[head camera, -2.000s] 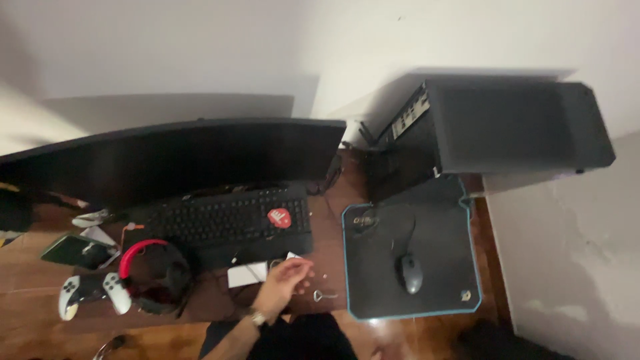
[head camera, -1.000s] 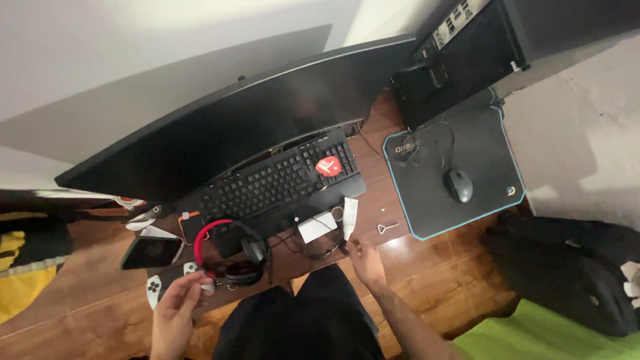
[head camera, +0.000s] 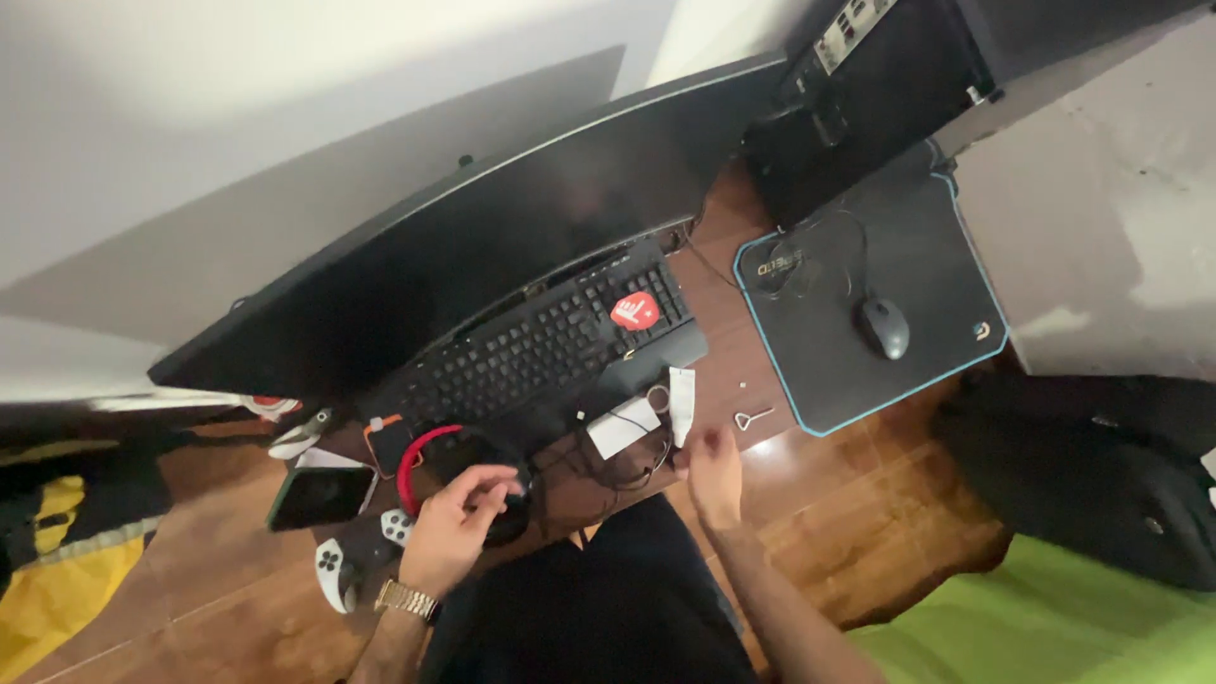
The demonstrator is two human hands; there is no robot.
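My left hand point(head camera: 454, 527), with a metal-banded watch at its wrist, is over the red and black headphones point(head camera: 410, 465); its fingers are curled, and whether they grip anything is unclear. My right hand point(head camera: 708, 465) is at the desk's front edge, by the lower end of a white tube point(head camera: 681, 404) and a dark cable point(head camera: 617, 475); its grip is blurred. Left of the tube lie a small roll of tape point(head camera: 657, 398) and a white box point(head camera: 622, 427). A small metal key-like tool point(head camera: 753, 418) lies to the right. A white game controller point(head camera: 332, 575) sits below the headphones.
A black keyboard point(head camera: 532, 356) bearing a red sticker-like piece point(head camera: 635, 311) lies before a curved monitor point(head camera: 475, 237). At right are a mouse point(head camera: 884, 328) on a blue-edged mouse pad point(head camera: 817, 380) and a computer case point(head camera: 855, 123). A phone point(head camera: 323, 496) lies at left; a black bag point(head camera: 1092, 465) is at right.
My left hand has moved up and inward over the headphones from their lower left side. My right hand remains near the white tube. Since the oldest frame, the view has turned.
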